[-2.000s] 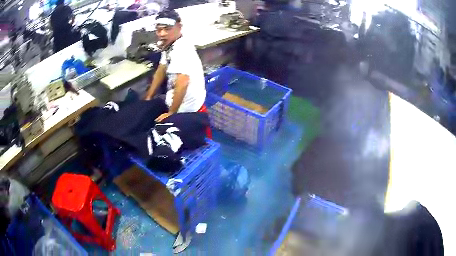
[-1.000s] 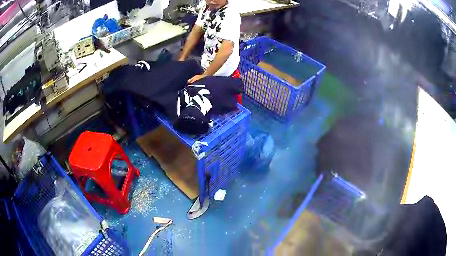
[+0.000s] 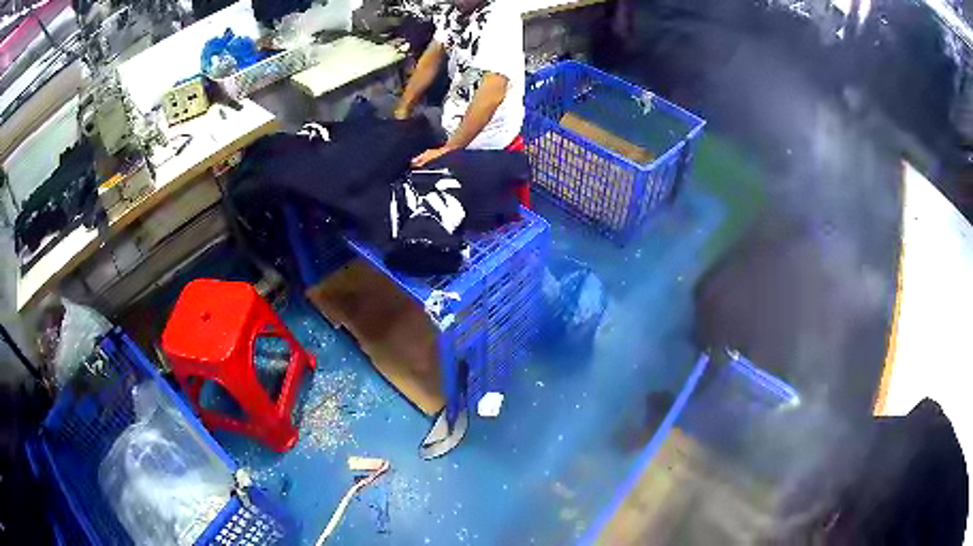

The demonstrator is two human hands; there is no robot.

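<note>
Neither of my hands can be made out. A dark blurred shape (image 3: pixel 912 475) is at the lower right corner, against the white table; I cannot tell what it is. Dark garments (image 3: pixel 352 176) with white pieces on them lie over an upturned or sideways blue crate (image 3: pixel 493 309) in front of me. Another person (image 3: pixel 485 91) in a patterned white top stands behind the garments with both hands on them. A blue crate lined with brown cardboard (image 3: pixel 683 491) is at the bottom right, partly blurred.
A red stool (image 3: pixel 219 325) stands on the blue floor at left. A blue crate with clear plastic (image 3: pixel 160 469) is at the lower left. Another blue crate (image 3: pixel 608 160) stands behind. A white table (image 3: pixel 934 309) edges the right side. A pale strip (image 3: pixel 347 501) lies on the floor.
The view has tilted down and turned left, so the scene sits further right and higher. The other person's head has left the top of the picture.
</note>
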